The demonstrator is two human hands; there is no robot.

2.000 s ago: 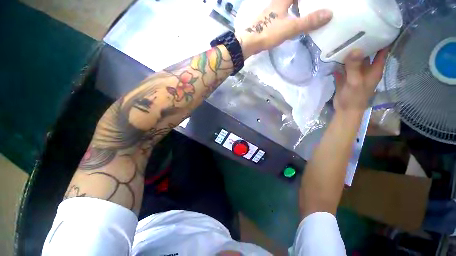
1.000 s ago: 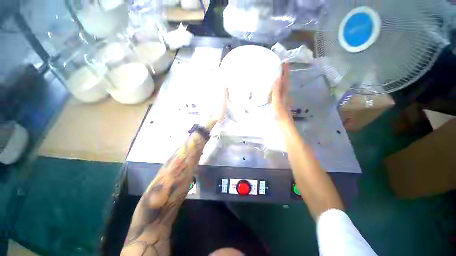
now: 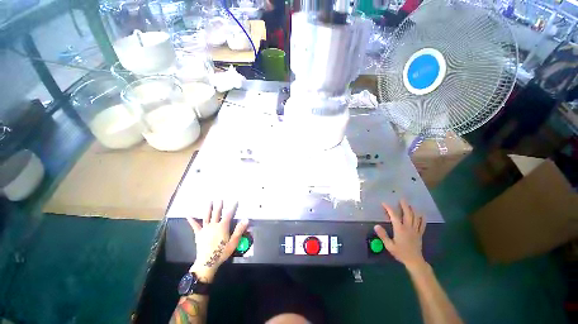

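Observation:
My left hand (image 3: 217, 237) lies over the front edge of the machine, fingers spread, its thumb at the left green button (image 3: 243, 244). My right hand (image 3: 403, 235) is spread at the other end of the panel, its thumb at the right green button (image 3: 376, 245). Both hands hold nothing. The white housing (image 3: 319, 128) sits at the centre of the base plate, washed out by glare, with the silver welding horn (image 3: 320, 57) directly above it; contact between them is hard to tell. Crinkled plastic film (image 3: 345, 180) lies around and in front of the housing.
A red emergency stop (image 3: 312, 245) is mid-panel. Several clear tanks with white lower parts (image 3: 170, 126) stand on the cardboard sheet (image 3: 108, 183) at left. A pedestal fan (image 3: 424, 71) is behind right, an open carton (image 3: 529, 212) on the floor at right.
Both hands have let go of the white housing and moved back to the front panel. The silver horn now shows above the housing. The view has tilted up.

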